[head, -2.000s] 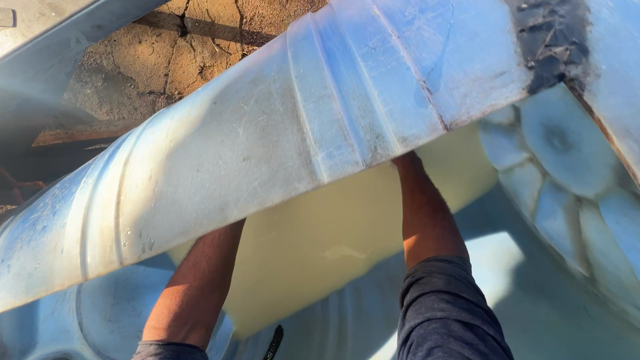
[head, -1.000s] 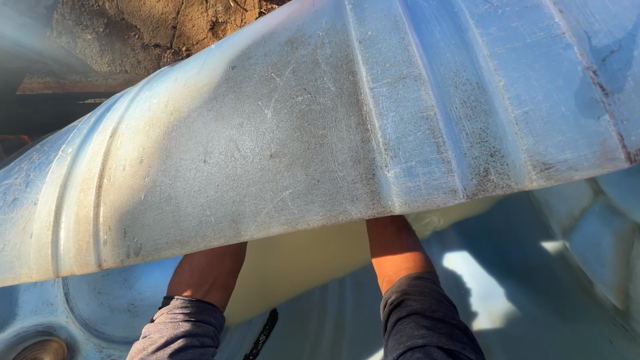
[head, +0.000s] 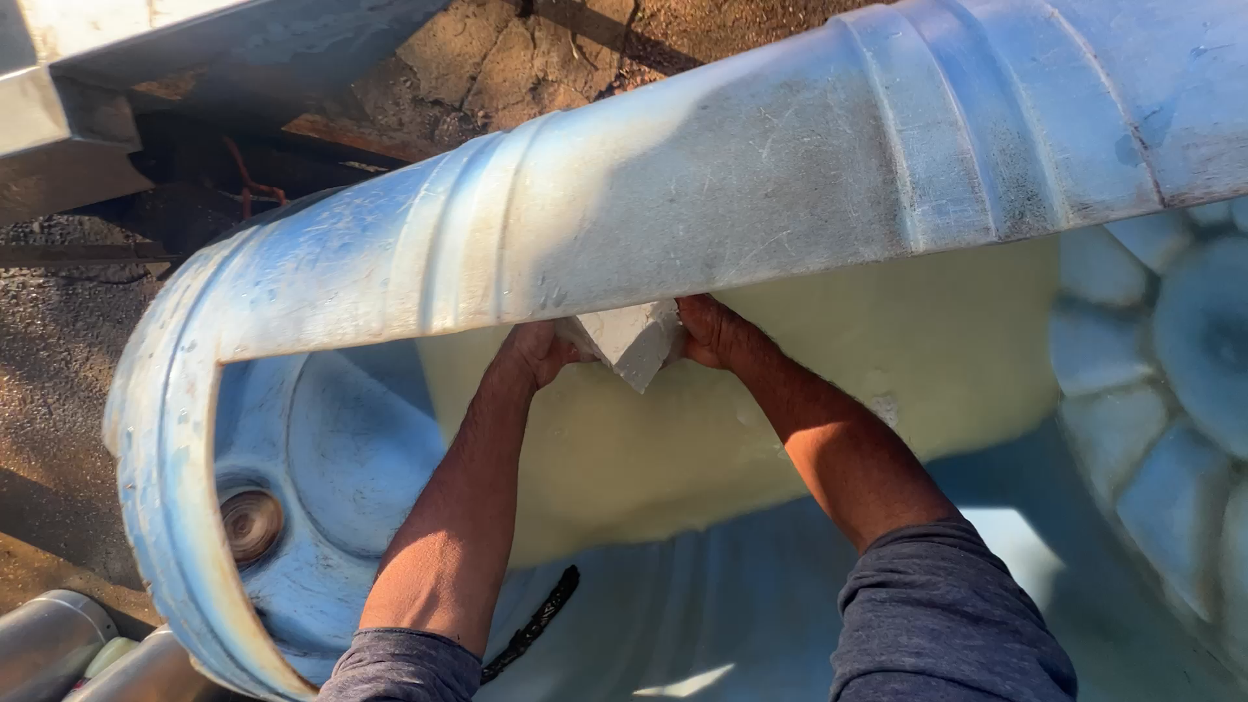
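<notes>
A blue plastic drum [head: 741, 166] lies on its side with a long opening cut in its wall, and pale yellowish liquid [head: 663, 468] lies inside. Both arms reach in through the opening. A whitish angular block [head: 629, 341] is between my hands, just under the upper cut edge, which hides its far part. My left hand [head: 546, 353] holds its left side. On its right side is my right hand [head: 710, 331], with the fingers partly hidden behind the block and the edge.
A dark braided strip [head: 534, 624] lies on the drum's inner wall near my left forearm. A round cap [head: 252, 525] sits in the left end. Metal cylinders [head: 49, 639] lie at lower left, a metal frame [head: 88, 127] at upper left, and cracked ground [head: 487, 68] behind.
Both hands, hidden behind the drum's upper edge before, now show with the whitish block between them. The view has shifted, showing more of the drum's left end.
</notes>
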